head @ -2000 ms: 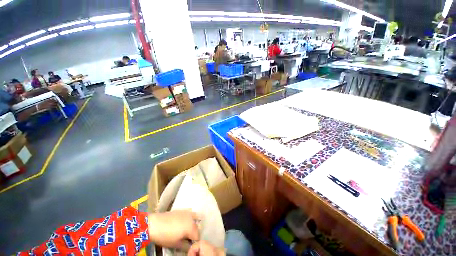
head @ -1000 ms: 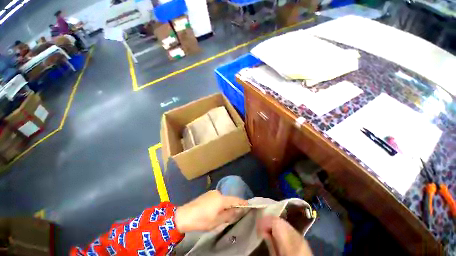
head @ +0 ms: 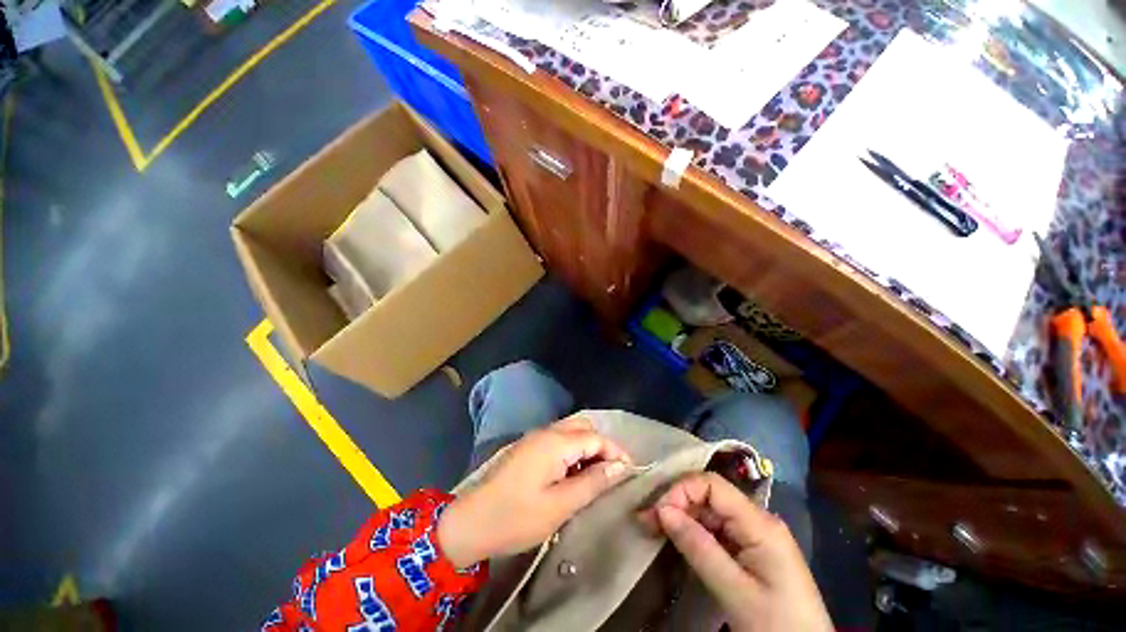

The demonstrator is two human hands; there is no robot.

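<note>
A beige handbag (head: pixel 605 556) lies on my lap with its mouth open towards me. A small round metal snap (head: pixel 567 568) shows on its inner panel. My left hand (head: pixel 537 485) grips the upper edge of the bag between thumb and fingers. My right hand (head: pixel 738 543) is at the bag mouth, its thumb and fingertips pinched together near the inner edge. Whether the right fingertips hold fabric or something tiny cannot be told. A small yellowish metal piece (head: pixel 766 467) shows at the right corner of the mouth.
An open carton (head: pixel 414 324) with folded beige bags (head: pixel 401 228) stands on the floor, beside a blue crate (head: pixel 426 74). The wooden desk (head: pixel 741 241) is at the right, bearing white paper (head: pixel 914 111), black snips (head: pixel 920 194), a pink tool (head: pixel 975 204) and orange-handled pliers (head: pixel 1072 358).
The view has tilted down towards my lap and the desk. The bag mouth faces me more fully. My right hand has moved from over the inner panel to the right, with its fingertips now pinched.
</note>
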